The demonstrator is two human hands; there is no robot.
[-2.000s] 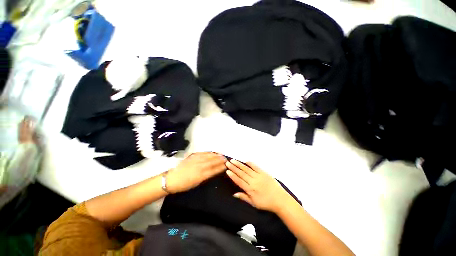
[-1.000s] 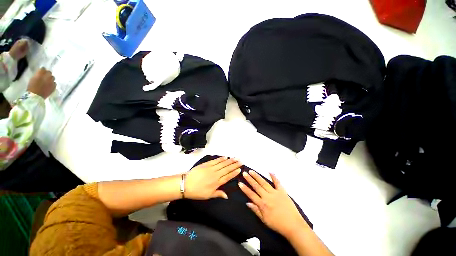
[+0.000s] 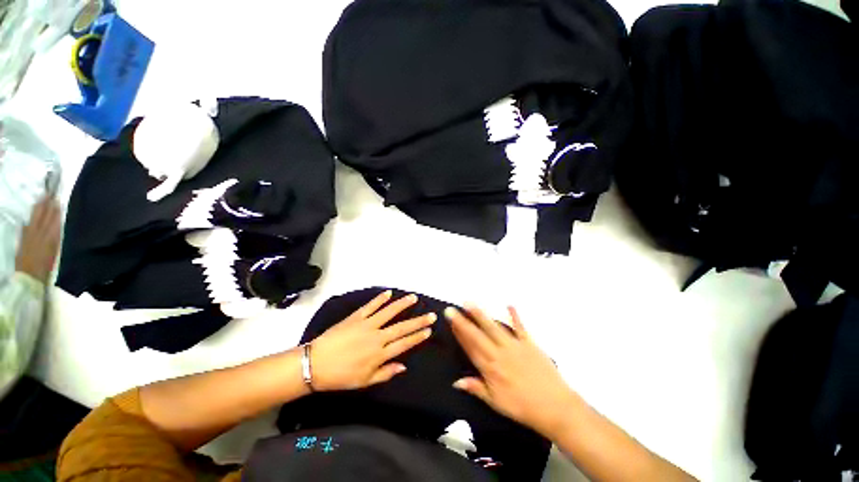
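A black bag point(image 3: 414, 400) lies flat at the table's near edge, its rounded edge away from me and its near part hidden by my apron. A small white piece point(image 3: 459, 436) shows on its lower right. My left hand point(image 3: 367, 344) lies flat on the bag's left part, palm down, fingers spread. My right hand point(image 3: 504, 362) lies on its right part, fingers spread, fingertips close to those of my left hand. Neither hand grips anything.
A bag pile point(image 3: 273, 132) with a white bundle point(image 3: 176, 146) lies ahead left. A larger bag stack point(image 3: 452, 75) lies ahead, with more black bags point(image 3: 744, 122) at right. A blue tape dispenser point(image 3: 118, 71) stands far left. Another person's hand point(image 3: 39, 235) is at the left edge.
Both hands stay on the bag; their fingertips have moved a little apart and the left fingers have spread. The view has shifted, and the red piece is out of view.
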